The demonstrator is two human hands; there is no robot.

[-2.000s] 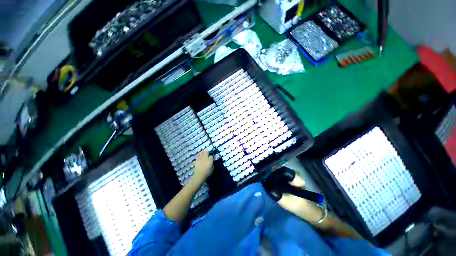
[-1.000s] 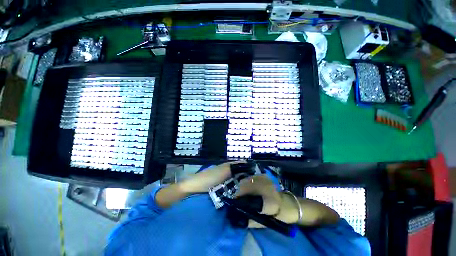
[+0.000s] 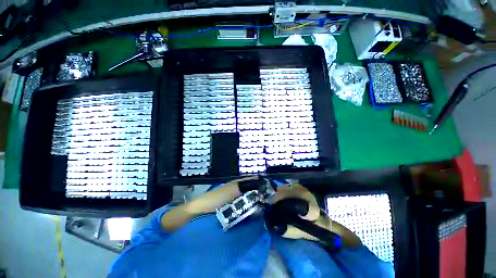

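A silvery metal workpiece [image 3: 238,208] with a row of dark recesses is held close to my chest, tilted up to the right. My left hand [image 3: 231,194], with black coverings on the fingers, grips it at its upper side. My right hand [image 3: 304,209] holds a black handheld tool [image 3: 315,231] with a blue end, its front against or near the workpiece's right end; the fingers hide the contact. The centre parts tray [image 3: 330,117] behind the hands holds close rows of silvery parts, with a dark gap at its lower left-middle.
The left parts tray [image 3: 28,157] adjoins the centre tray. A lower-right tray [image 3: 402,228] is beside my right arm. Plastic bags [image 3: 349,81], small-parts trays [image 3: 385,82], an orange-red strip holder [image 3: 409,119], a hanging screwdriver [image 3: 450,106] and a white box [image 3: 375,39] are at the right.
My left hand has moved from the centre tray to my chest and now holds a workpiece. Since one second ago, the workpiece has turned slightly. The view has levelled out and shifted.
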